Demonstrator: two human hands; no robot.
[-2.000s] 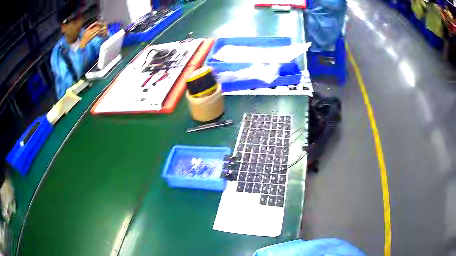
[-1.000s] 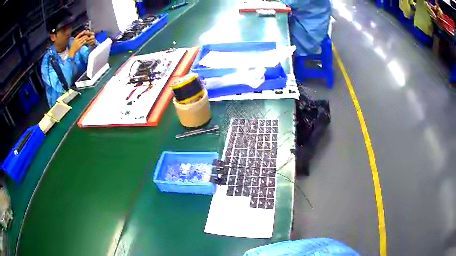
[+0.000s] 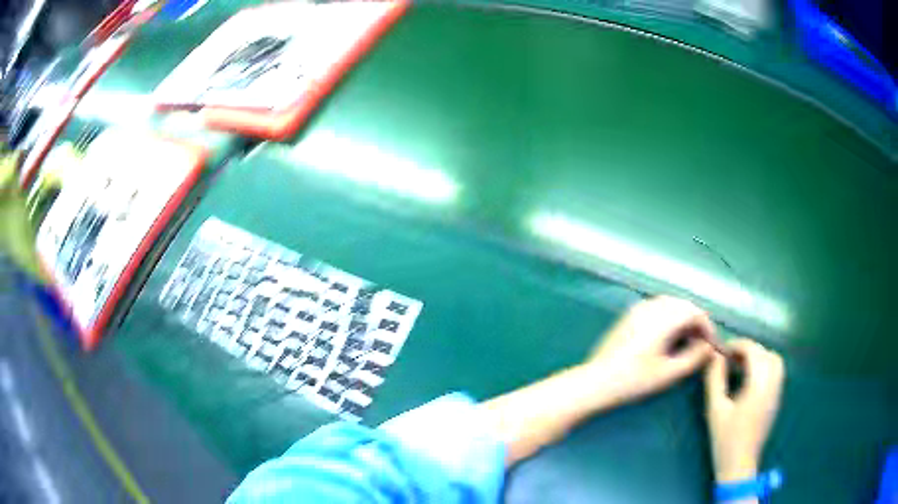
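Note:
My left hand (image 3: 660, 340) and my right hand (image 3: 745, 399) are at the right of the view, above the green mat, with fingertips pinched and nearly touching. A tiny dark piece shows between the fingertips, blurred and mostly hidden by them. A thin dark wire (image 3: 711, 251) shows just above the hands; its link to the piece cannot be made out. A white sheet with rows of small black rectangles (image 3: 286, 310) lies on the mat to the left of my hands. Thin wires trail at its lower edge.
A white panel with dark parts in a red-orange frame (image 3: 241, 59) lies at the upper left. Another framed panel (image 3: 108, 221) is at the far left, beside the grey aisle with its yellow line (image 3: 79, 413). A blue object (image 3: 847, 49) is at the top right.
The view has swung left. The blue bins and tape rolls have gone out of view. Both my hands have come in, and another sheet of black rectangles now shows.

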